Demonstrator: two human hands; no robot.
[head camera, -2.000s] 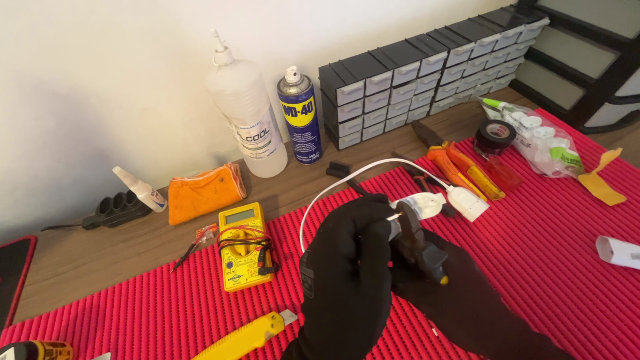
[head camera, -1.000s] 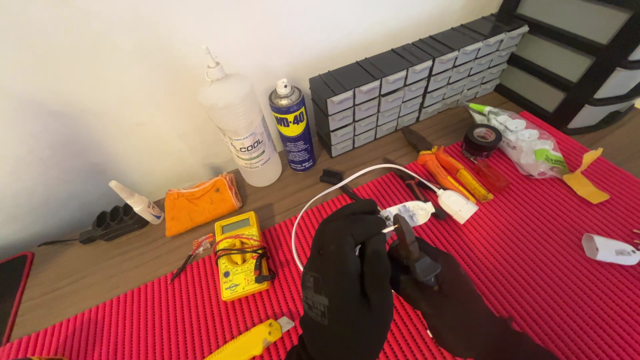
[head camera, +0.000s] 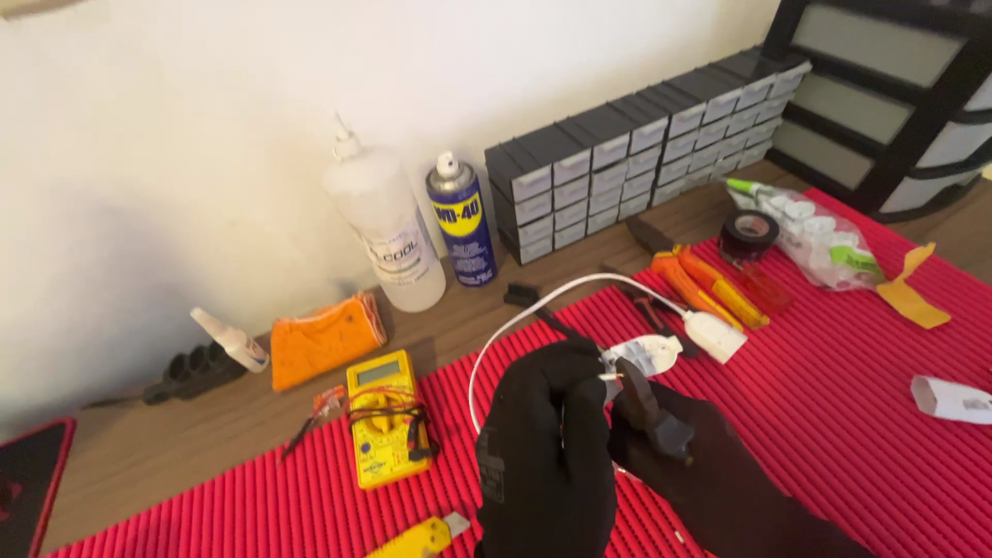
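Observation:
Both my hands wear black gloves and meet above the red ribbed mat (head camera: 829, 372). My left hand (head camera: 550, 442) pinches the end of a white cable (head camera: 508, 325), where a little bare wire shows at the fingertips. In my right hand (head camera: 697, 457) is a dark hand tool (head camera: 647, 411), likely small pliers or cutters, its jaw tip beside the wire end. Just beyond the fingertips lies an opened white plastic housing (head camera: 647, 354). From there the cable loops back and right to a white connector (head camera: 714, 335) on the mat. My fingers hide part of the cable.
A yellow multimeter (head camera: 390, 422) and a yellow utility knife (head camera: 418, 539) lie left. Behind stand a clear plastic bottle (head camera: 387, 232), a WD-40 can (head camera: 463, 225) and small-drawer cabinets (head camera: 612, 163). Orange-handled pliers (head camera: 705, 287), black tape (head camera: 748, 232) and a plastic bag (head camera: 821, 240) lie back right.
The jaw tip of the dark tool has shifted relative to the left fingertips, and the bare wire end now shows. My left hand keeps its pinch. The view has shifted slightly.

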